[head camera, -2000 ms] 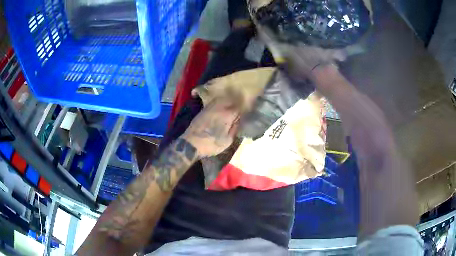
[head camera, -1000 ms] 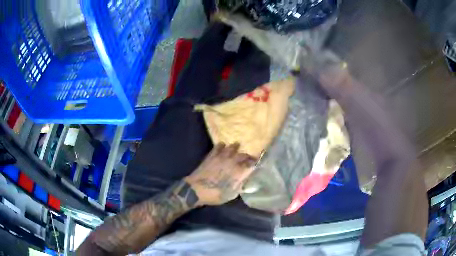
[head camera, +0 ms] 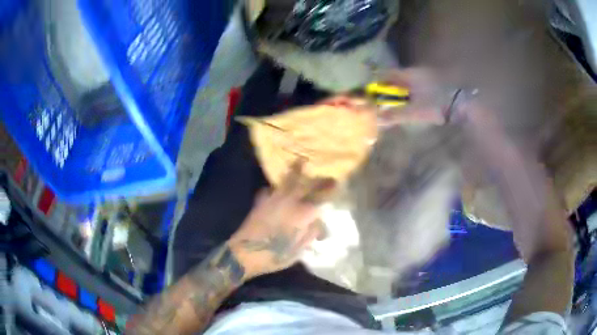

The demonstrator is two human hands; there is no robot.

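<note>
The brown kraft paper sack [head camera: 314,144] lies across my lap, its opening away from me with a heap of shiny black parts [head camera: 327,25] inside a liner. A blurred grey-white part of the sack hangs to the right. My left hand [head camera: 281,216] lies on the near side of the sack, fingers on the paper; the blur hides whether it grips. My right hand [head camera: 419,98] is beside the sack's opening, closed on a yellow and black tool [head camera: 387,95], likely a utility knife. Its blade cannot be made out.
A blue slotted crate [head camera: 141,190] with a pale sheet inside stands at the upper left. Brown cardboard [head camera: 569,157] lies on the right. A blue surface [head camera: 478,248] and a pale metal edge [head camera: 452,291] are at the lower right. A rack with red and blue pieces is at lower left.
The sack's black heap and the crate have shifted left in view. The sack's red-printed edge no longer shows at the lower right. The yellow tool in my right hand now shows clearly.
</note>
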